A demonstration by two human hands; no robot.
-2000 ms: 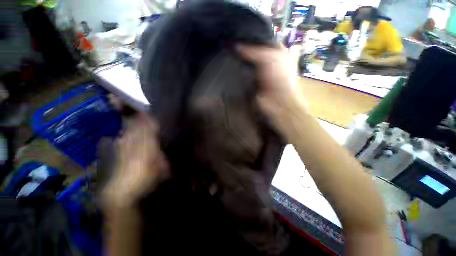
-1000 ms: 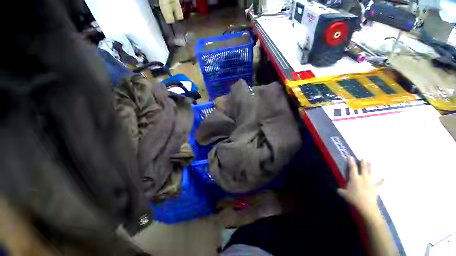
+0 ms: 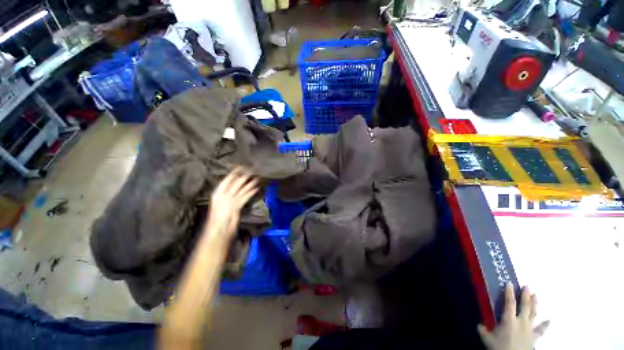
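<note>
A brown garment pile (image 3: pixel 157 184) hangs over a blue crate at the left. My left hand (image 3: pixel 235 198) lies over its right part, fingers spread and slightly blurred; I cannot tell whether it grips the cloth. A second brown garment heap (image 3: pixel 376 198) lies beside it, against the table side. My right hand (image 3: pixel 514 321) rests empty, fingers spread, on the front edge of the white sewing table (image 3: pixel 561 253), partly cut off by the bottom of the picture.
Blue crates (image 3: pixel 342 78) stand behind the heaps. A yellow-taped panel (image 3: pixel 523 164) lies across the table, with a sewing machine (image 3: pixel 503 65) beyond it. A blue crate with dark blue cloth (image 3: pixel 164 72) is at the back left. Another machine table (image 3: pixel 48 65) stands far left.
The dark garment that was raised at the left now lies on the left pile. My left hand has come into clear view over it. My right hand still rests on the table edge.
</note>
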